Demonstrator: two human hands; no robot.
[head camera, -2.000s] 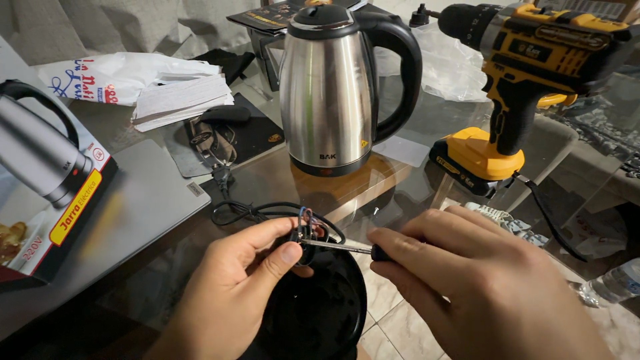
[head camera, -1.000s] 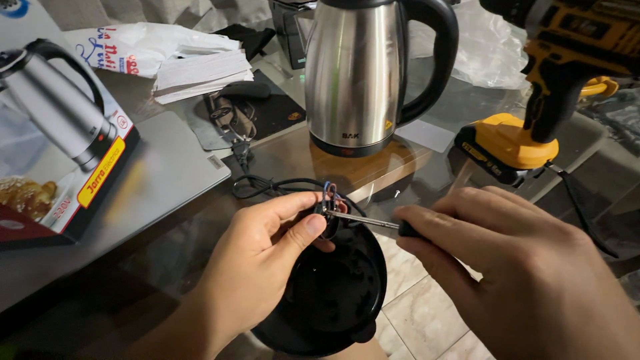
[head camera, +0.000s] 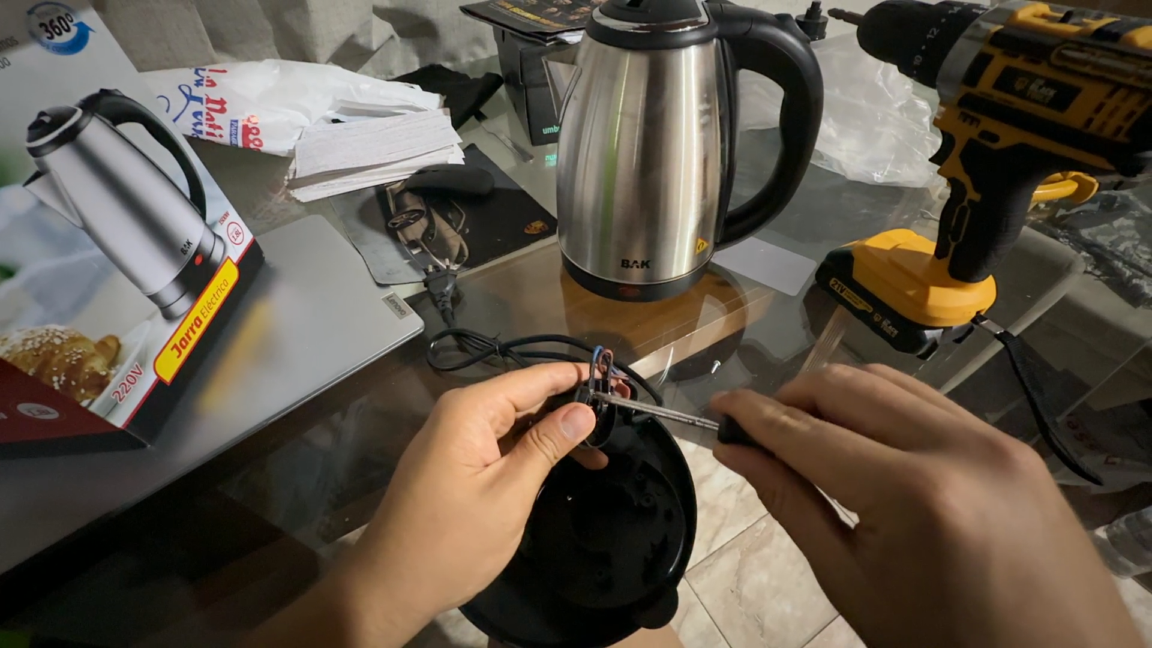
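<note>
My left hand (head camera: 481, 477) pinches a small black round connector (head camera: 594, 418) with blue and reddish wires between thumb and fingers. In my right hand (head camera: 886, 486) is a screwdriver (head camera: 666, 412); its black handle is mostly hidden by the fingers, and its metal shaft points left with the tip at the connector. Below both hands lies the black plastic kettle base (head camera: 612, 540), upturned at the table edge. A black power cord (head camera: 540, 342) runs from behind it to a plug. One small screw (head camera: 715, 367) rests on the glass table.
A stainless steel electric kettle (head camera: 643, 162) stands behind the hands. To its right is a yellow-black cordless drill (head camera: 972, 171). At left, a kettle box (head camera: 108, 234) rests on a closed laptop (head camera: 297, 315). Papers (head camera: 378, 148), a plastic bag (head camera: 279, 99) and a dark pouch (head camera: 450, 180) lie behind.
The hands hold nearly the same pose, with the screwdriver tip staying at the connector. The view has shifted somewhat.
</note>
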